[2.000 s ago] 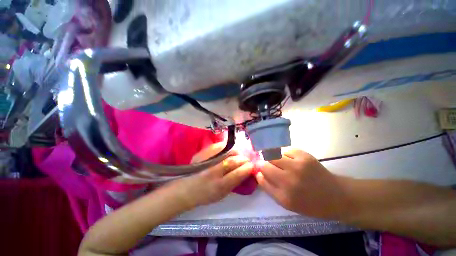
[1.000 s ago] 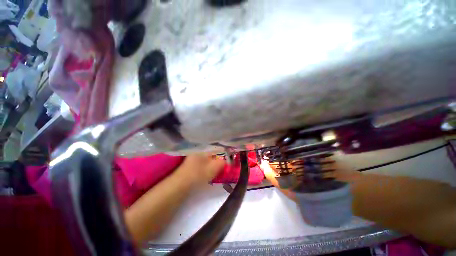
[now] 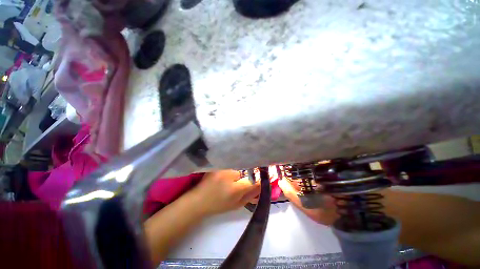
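Magenta-pink cloth [image 3: 171, 190] lies under the sewing machine head [image 3: 295, 79], with a small bright part showing at the lit needle area. My left hand [image 3: 226, 190] is on the cloth left of the needle area, fingers bent together at its edge. My right hand [image 3: 310, 206] reaches in from the right, its fingertips at the bright cloth; the tension assembly [image 3: 366, 231] hides much of it. The needle and presser foot are too blurred and overexposed to tell apart. The chrome guard [image 3: 100, 199] crosses in front of the left side.
A dusty-pink rag [image 3: 108, 100] hangs at the head's left end. The ruler-marked table edge [image 3: 300, 260] runs along the bottom. Dark-red cloth [image 3: 31, 236] is at the lower left. Pale piles and other workshop items show at the far left.
The view has moved closer and lower, so the machine head and guard look larger and cover more. Both hands stay at the needle area; the pink cloth between them shows less.
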